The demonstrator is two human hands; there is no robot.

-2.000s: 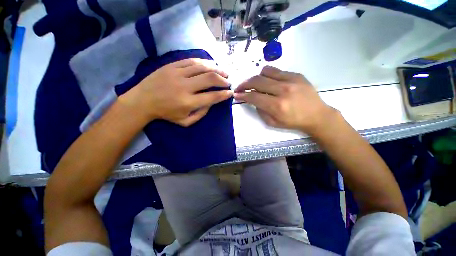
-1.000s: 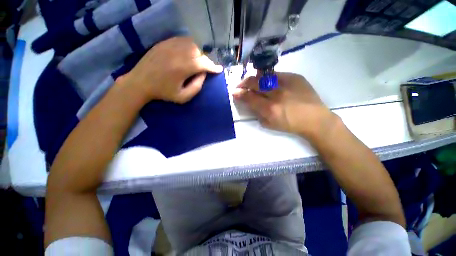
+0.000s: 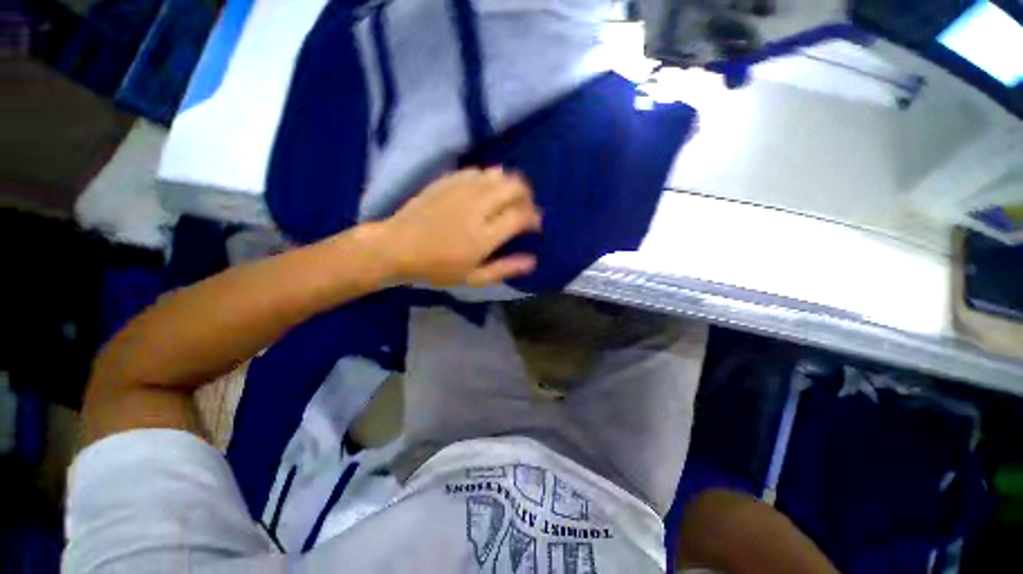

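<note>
The partly sewn garment lies on the table left of and below the machine head, with pale panels [image 3: 424, 84] crossed by navy bands and a navy panel [image 3: 600, 168] at its right. The navy panel reaches up under the presser foot area, which is blurred by glare. My left hand [image 3: 477, 224] rests on the garment near the table's front edge, fingers bent and blurred; whether it pinches cloth is unclear. My right hand is out of view; only the right forearm shows at the bottom right, below the table edge.
The sewing machine [image 3: 718, 34] stands at the top, with a bright screen [image 3: 987, 43] upper right. A phone [image 3: 996, 272] lies at the table's right. A waiting work pile [image 3: 875, 471] hangs lower right; more navy and pale cloth [image 3: 337, 415] hangs lower left. The ruler-marked edge [image 3: 718, 301] crosses the front.
The view has turned and shifted left. My left hand has moved from the needle area down to the table's front edge. My right hand has left the needle area and dropped out of the picture.
</note>
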